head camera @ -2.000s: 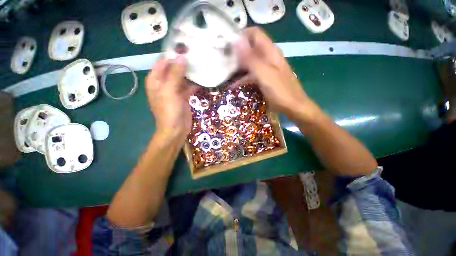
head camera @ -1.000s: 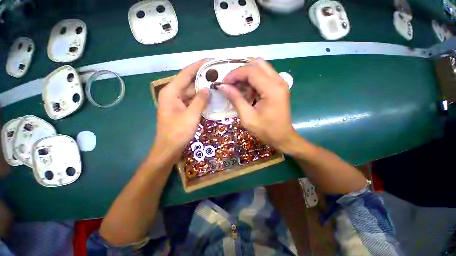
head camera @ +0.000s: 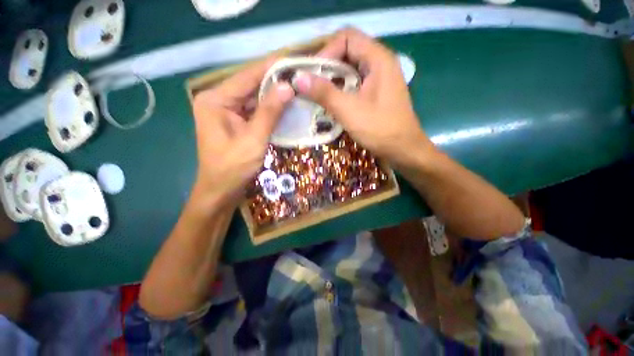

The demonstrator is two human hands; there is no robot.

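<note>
A white rounded housing [head camera: 299, 128] is held above the parts box [head camera: 327, 214]. My left hand [head camera: 236, 125] grips its left side, with the thumb on its face near the upper left opening. My right hand [head camera: 375, 97] grips its right side, with the thumb pressed beside the left thumb. The thumbs partly hide the opening, and I cannot tell whether an insert is under them. The box holds a loose heap of shiny copper-orange metal inserts [head camera: 347, 174], with a few silver ring-shaped inserts [head camera: 270, 183] on top at the left.
Overlapping housings [head camera: 75, 208] lie at the left, beside a white disc [head camera: 110, 179]. A pale ring [head camera: 144, 104] and another housing [head camera: 71, 111] lie farther back. More housings [head camera: 96, 28] lie beyond the pale strip [head camera: 431, 21]. Another white disc [head camera: 406, 69] is right of my right hand.
Both thumbs now press together on the housing's face; one second ago my right fingers were pinched over it. The view has shifted, so the far housings are partly out of the picture.
</note>
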